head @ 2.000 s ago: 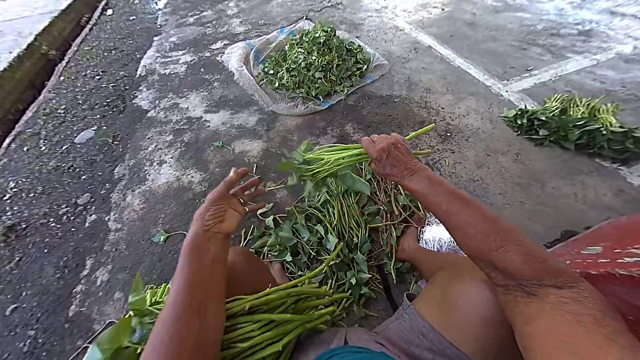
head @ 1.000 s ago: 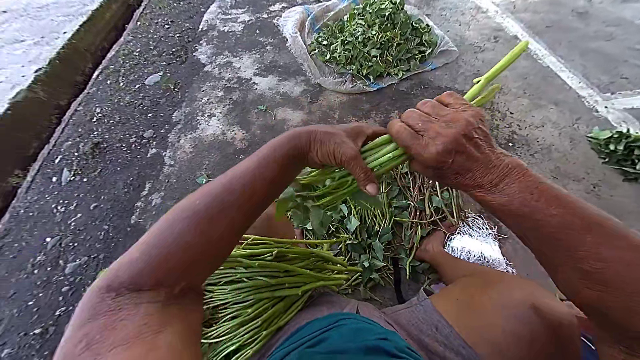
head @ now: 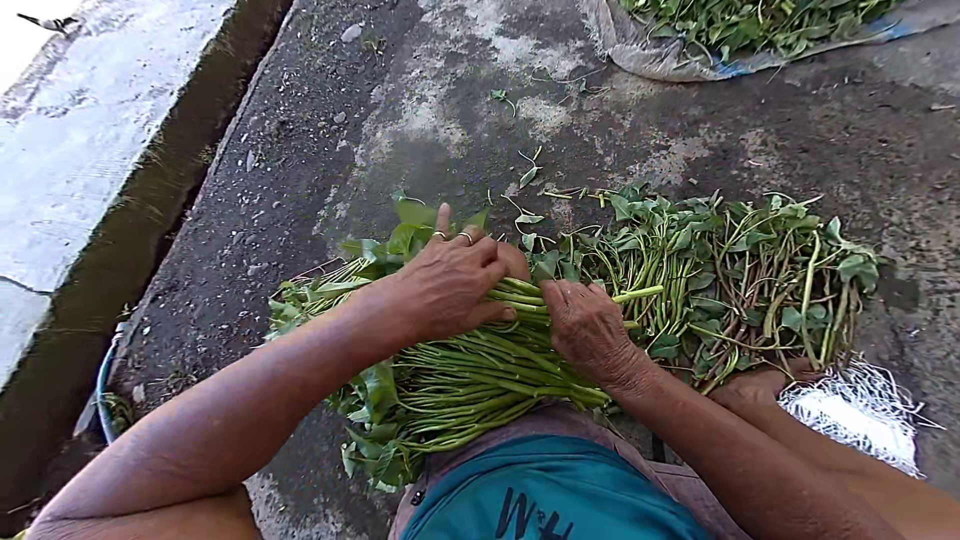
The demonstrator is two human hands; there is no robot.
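Note:
A large heap of long green leafy stems [head: 480,382] lies across my lap, its leaves toward the left and its cut ends toward the right. My left hand [head: 457,277] rests over the top stems near the leaves, fingers partly spread and two rings showing; whether it grips them is unclear. My right hand [head: 589,322] is closed around the stem ends at the top of the heap, with a few pale ends poking out beyond it. Right beside the heap, a row of thinner leafy stems [head: 697,270] lies on the ground.
At the upper right, cut greens [head: 765,22] lie on a woven plastic sack [head: 667,64]. White shredded strands [head: 862,420] lie by my foot. Loose leaves are scattered on the concrete ground [head: 450,165]. A channel edge [head: 112,232] runs along the left.
Both hands have come down with the bunch onto the stems on my lap. The left hand has moved from the bunch's cut-end part toward its leaves. The view has swung left and down.

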